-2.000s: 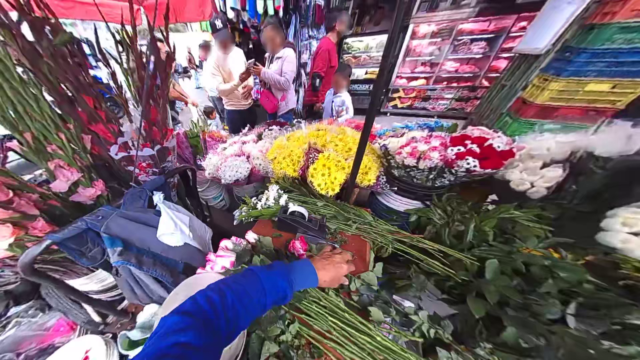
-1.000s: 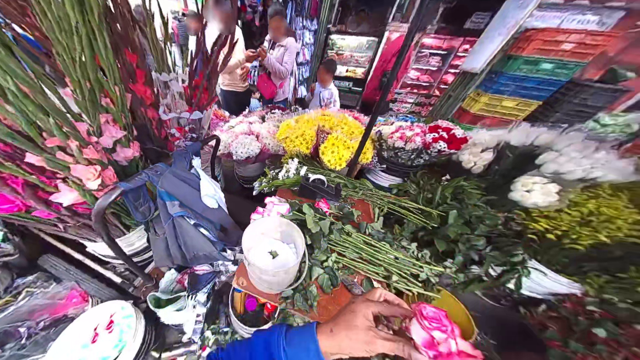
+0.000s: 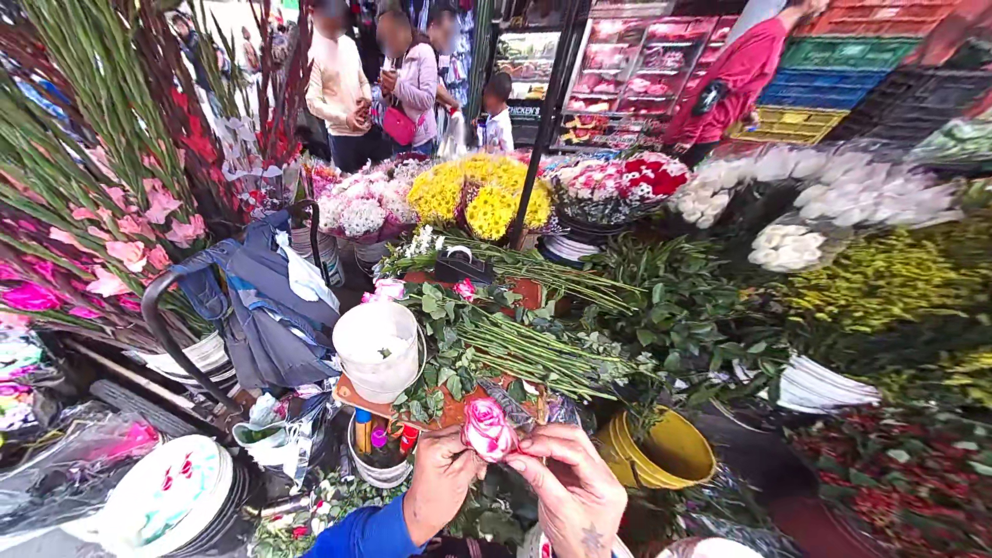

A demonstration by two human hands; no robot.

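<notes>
A pink and white rose (image 3: 488,428) is held between both hands at the lower middle. The fingertips of my left hand (image 3: 443,474) pinch its left side; thumb and fingers of my right hand (image 3: 570,480) touch its petals on the right. The stem is hidden below the bloom. Beyond the hands, long green rose stems (image 3: 542,349) lie on a reddish-brown wooden table (image 3: 434,415), with a small pink rose (image 3: 465,290) at their far end. A white plastic bucket (image 3: 377,349) stands on the table's left side.
A yellow bucket (image 3: 659,449) stands right of my hands. A small white bucket (image 3: 380,465) holding coloured items is at the left, near a dark blue backpack (image 3: 271,302). A black pole (image 3: 546,124) rises behind the table, amid yellow flowers (image 3: 490,209) and bunched white roses (image 3: 787,246). People stand beyond.
My left hand has joined my right hand at the rose. One second ago only one hand was in view, beside the pink rose. A person in red has come into view at the upper right.
</notes>
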